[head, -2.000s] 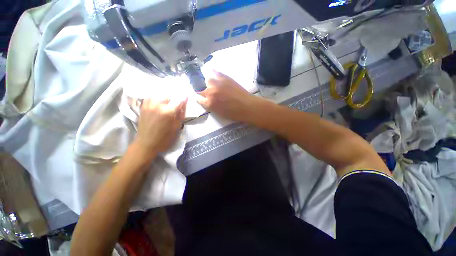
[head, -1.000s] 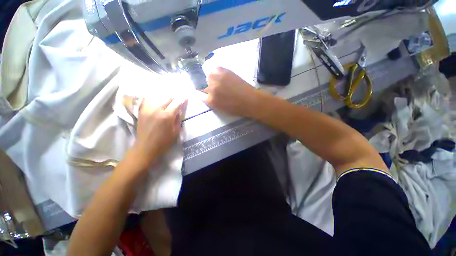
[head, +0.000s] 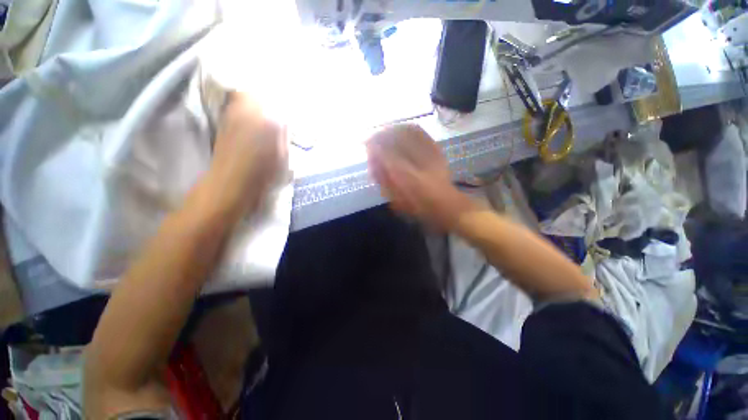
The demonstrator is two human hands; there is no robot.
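Observation:
The white garment piece (head: 107, 139) covers the left part of the table and hangs over its front edge. My left hand (head: 250, 148) lies on its right part near the glare; it is blurred, and whether its fingers grip the cloth is unclear. My right hand (head: 410, 168) is blurred, over the ruler edge right of the cloth and apart from it; its fingers look curled, and I cannot tell if it holds anything. The sewing machine's presser foot area (head: 373, 53) is washed out by the lamp glare.
A black phone (head: 459, 66) lies on the table behind my right hand. Yellow-handled scissors (head: 548, 131) and dark snips (head: 522, 86) lie right of it. The ruler-marked table edge (head: 340, 197) runs in front. White cloth pieces (head: 636, 279) hang below right. A red-edged crate (head: 193, 381) is below left.
The view has shifted, with the table and machine higher in the picture. My right hand has moved from beside the needle area to the table's front edge. My left hand remains at the cloth.

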